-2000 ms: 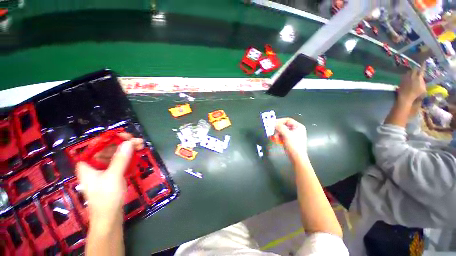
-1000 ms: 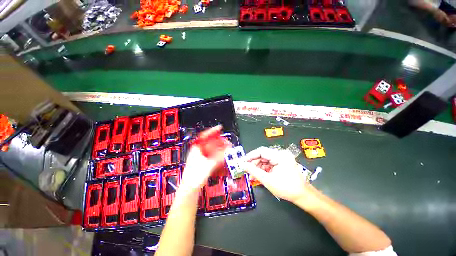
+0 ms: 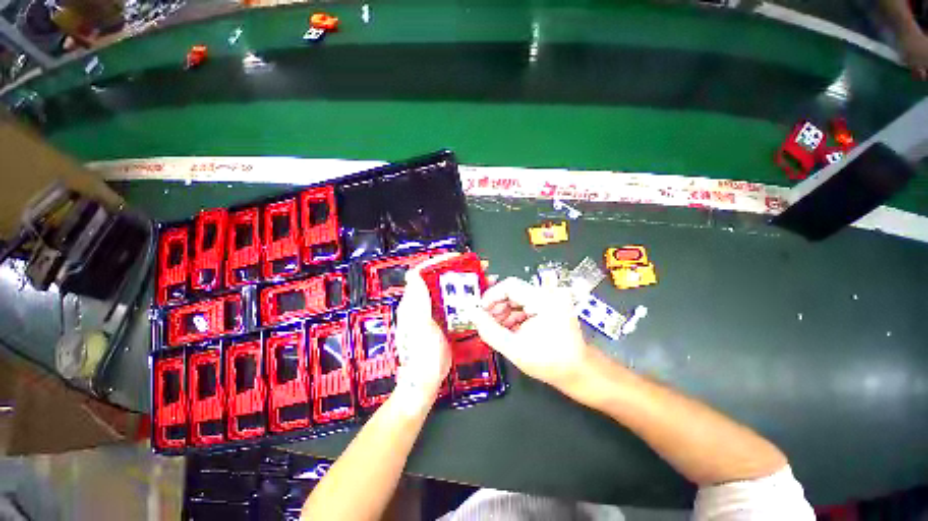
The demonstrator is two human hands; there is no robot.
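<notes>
My left hand (image 3: 419, 331) holds a red plastic housing (image 3: 436, 275), its open side facing me, above the right part of the black tray (image 3: 402, 209). A white insert plate (image 3: 460, 298) with dark square spots lies in or on the housing. My right hand (image 3: 534, 331) has its fingertips at the plate's right edge; whether they grip it cannot be told. The tray holds rows of red shells, with bare pockets at its top right. Orange-yellow frames (image 3: 631, 267), clear pieces and another white plate (image 3: 600, 315) lie on the bench right of my hands.
A green conveyor belt (image 3: 611, 137) with a white lettered edge strip (image 3: 702, 193) runs behind the tray, carrying red units (image 3: 802, 149) at the right. A black-ended arm (image 3: 843, 193) stands at the right. A cardboard box (image 3: 51, 183) and dark items are at the left.
The view has turned from right to left and then tilted down. The white plate came from the bench at the right and now sits at the red housing. My hands are close together.
</notes>
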